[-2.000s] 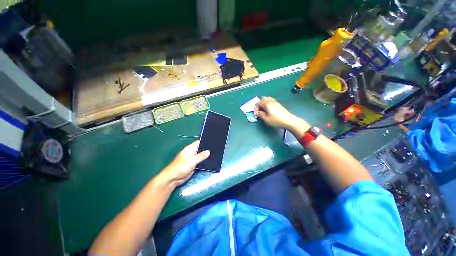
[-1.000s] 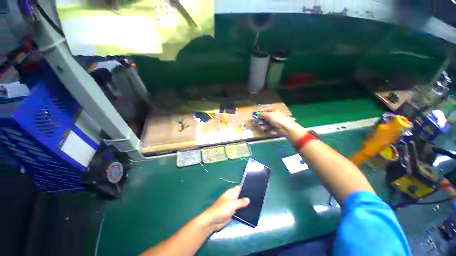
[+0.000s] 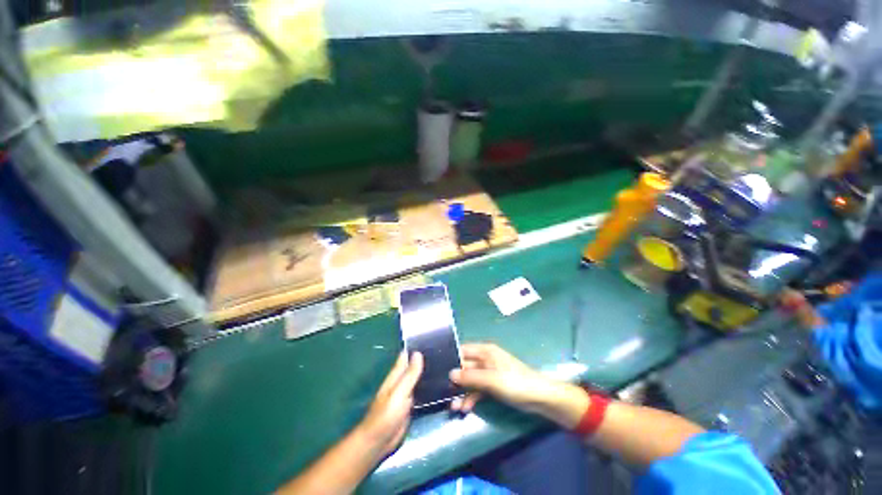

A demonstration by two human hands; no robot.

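Observation:
A smartphone is held above the green mat, its glossy black screen facing up and its lower end towards me. My left hand grips its lower left edge, thumb on the rim. My right hand holds its lower right edge; some fingers are hidden under the phone. A white card with a small dark square lies on the mat to the right, touched by neither hand.
Three screw trays stand in a row behind the phone. A wooden board lies further back. A yellow-orange screwdriver, a soldering station and another person's arm are at the right. A black fan stands at the left.
My right hand has come back from the wooden board to the phone's right edge. The phone is now held by both hands and stands more upright in view. The view has shifted.

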